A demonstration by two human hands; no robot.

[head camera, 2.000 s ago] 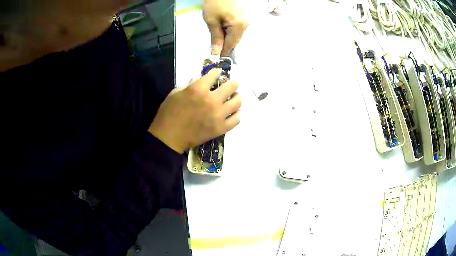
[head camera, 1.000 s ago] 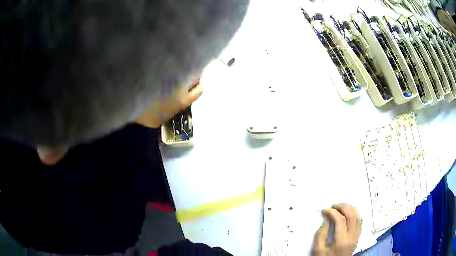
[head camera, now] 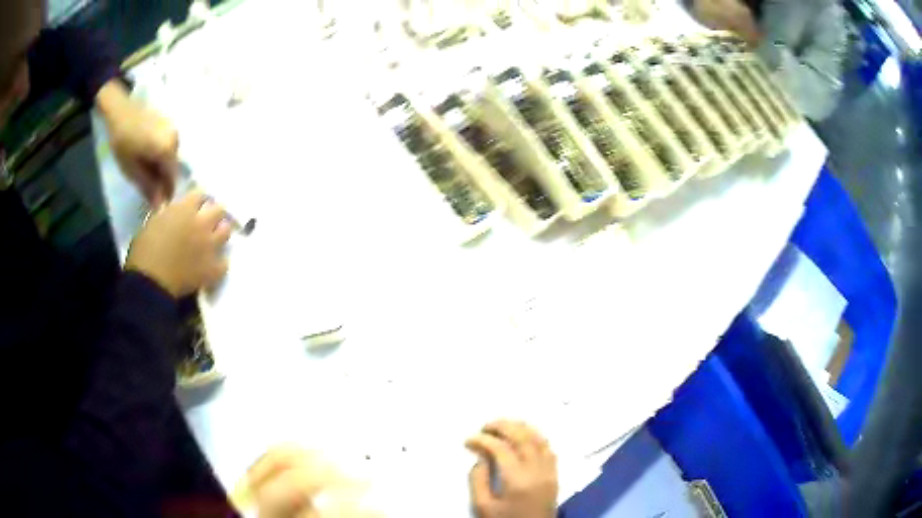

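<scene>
My left hand (head camera: 293, 486) is blurred and cut off by the bottom edge. My right hand (head camera: 516, 470) is at the bottom centre, fingers bent, on the overexposed white surface. Whether either hand holds anything cannot be told. Between them, small dark holes mark a white power strip or cover (head camera: 387, 451), its outline washed out. The end of another white power strip (head camera: 324, 336) shows farther up.
A coworker's hands (head camera: 182, 243) work over an open base shell (head camera: 197, 349) at the left. A row of open wired shells (head camera: 596, 137) and pale cords (head camera: 465, 25) lie behind. Blue bins (head camera: 708, 415) with papers stand at the right. Another person's hand (head camera: 726, 15) is at the top right.
The view has swung right, so the table's things sit farther left and the blue bins show. My left hand has come into view. My right hand now shows farther left in the picture.
</scene>
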